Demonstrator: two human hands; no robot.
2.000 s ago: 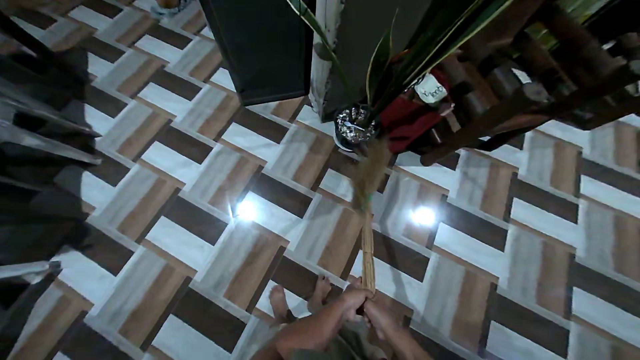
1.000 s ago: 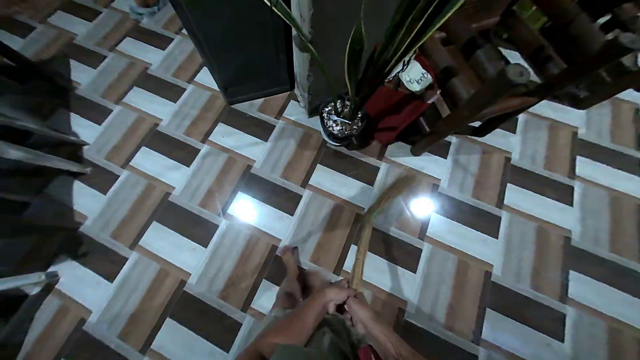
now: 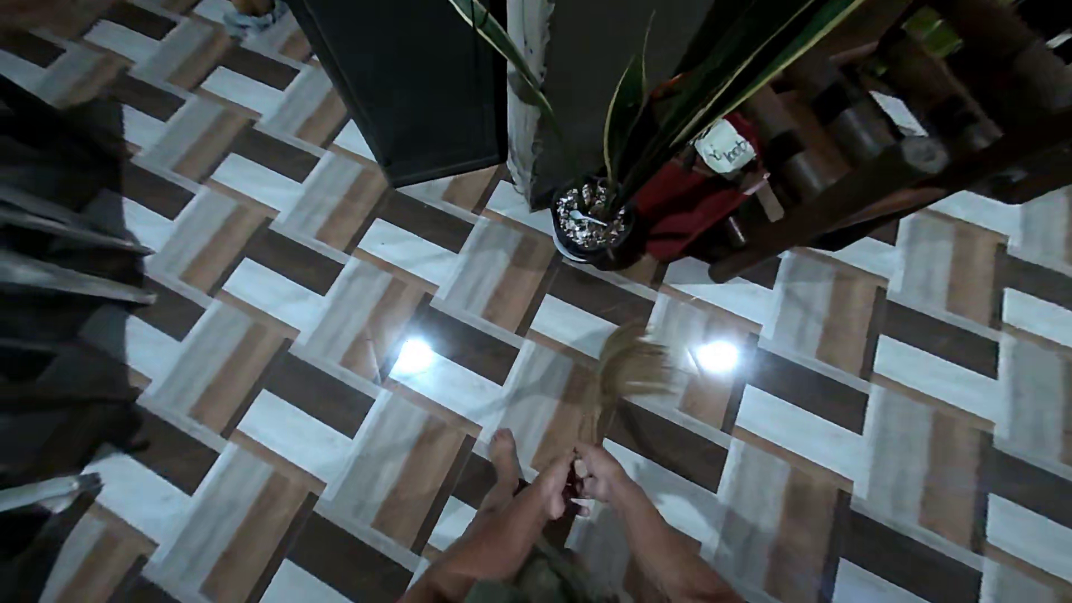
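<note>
A straw broom [image 3: 624, 368] stretches forward over the patterned tile floor [image 3: 402, 419], its bristles blurred and bent to the right. At the bottom centre, my left hand [image 3: 554, 484] is closed on the broom's handle. Close beside it, my right hand [image 3: 599, 473] grips the same handle, thumb and fingers curled round it. My hands partly hide the handle's lower part. A bare foot [image 3: 504, 456] shows just left of my hands.
Ahead stand a potted snake plant [image 3: 591, 222], a dark door panel [image 3: 419, 100] and a red cloth item [image 3: 678, 209]. Dark wooden furniture [image 3: 829, 201] fills the upper right. Dark draped material [image 3: 59, 268] borders the left.
The broom head has come nearer to my hands than two seconds before, and its bristles now bend to the right. Both hands have kept hold of the handle.
</note>
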